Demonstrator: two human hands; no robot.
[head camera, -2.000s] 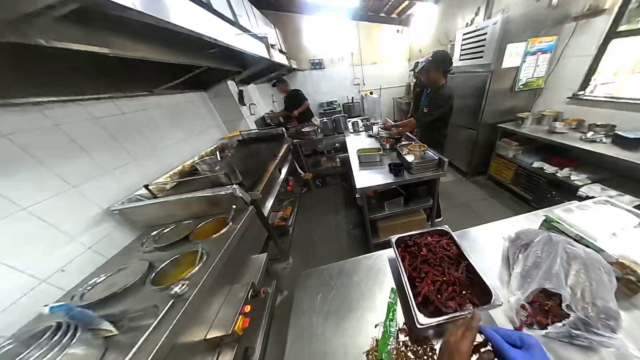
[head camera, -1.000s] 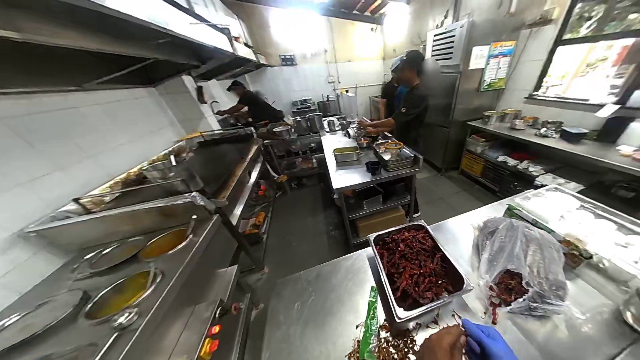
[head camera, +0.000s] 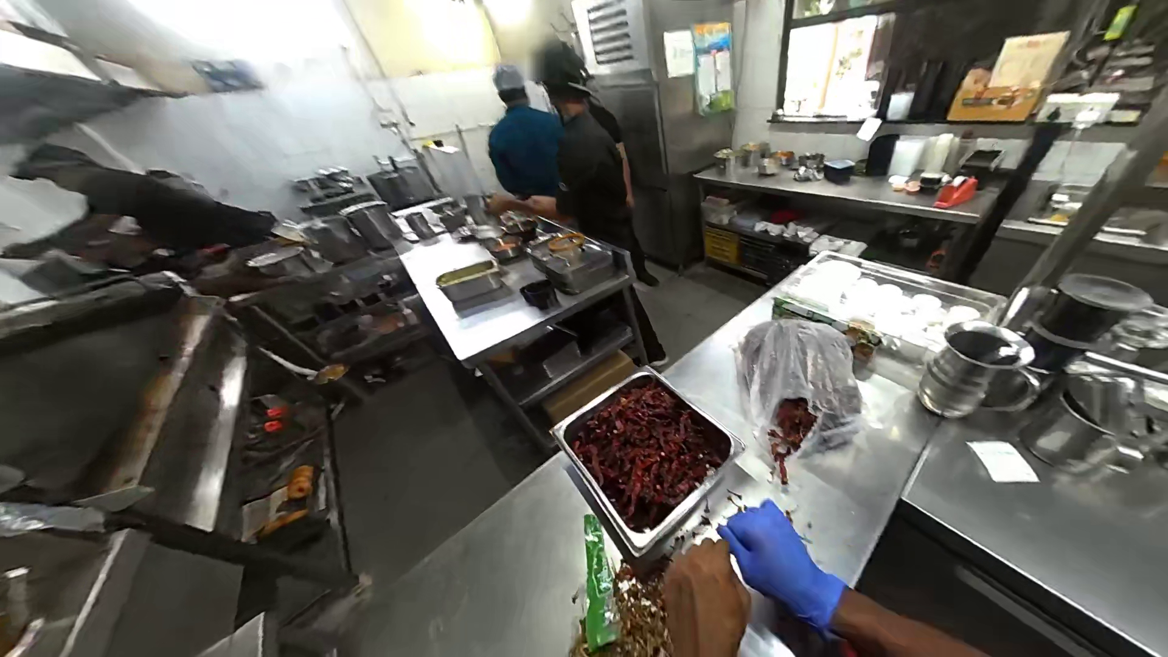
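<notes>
My left hand (head camera: 704, 598) is bare and curled, close to the near edge of a steel pan (head camera: 584, 474) full of dried red chilies (head camera: 646, 452). Touching or nearly touching it is my right hand (head camera: 780, 558), in a blue glove, fingers bent. What lies between the fingertips is too small to tell. Left of my hands, a green packet (head camera: 598, 584) rests beside a pile of stems and seeds (head camera: 641, 607). A clear plastic bag (head camera: 798, 374) lies on its side behind my right hand, with more chilies (head camera: 792, 424) at its mouth.
A clear-lidded tray of white round items (head camera: 890, 297) and steel jugs (head camera: 972, 365) stand at the right. Beyond the steel table (head camera: 474, 575) is another worktable (head camera: 456, 333) with pans. Several people work at the back, one in a blue top (head camera: 526, 151).
The view has swung to the right, bringing the jugs into sight. A person in blue now shows beside the one in black. My hands stay close together near the pan.
</notes>
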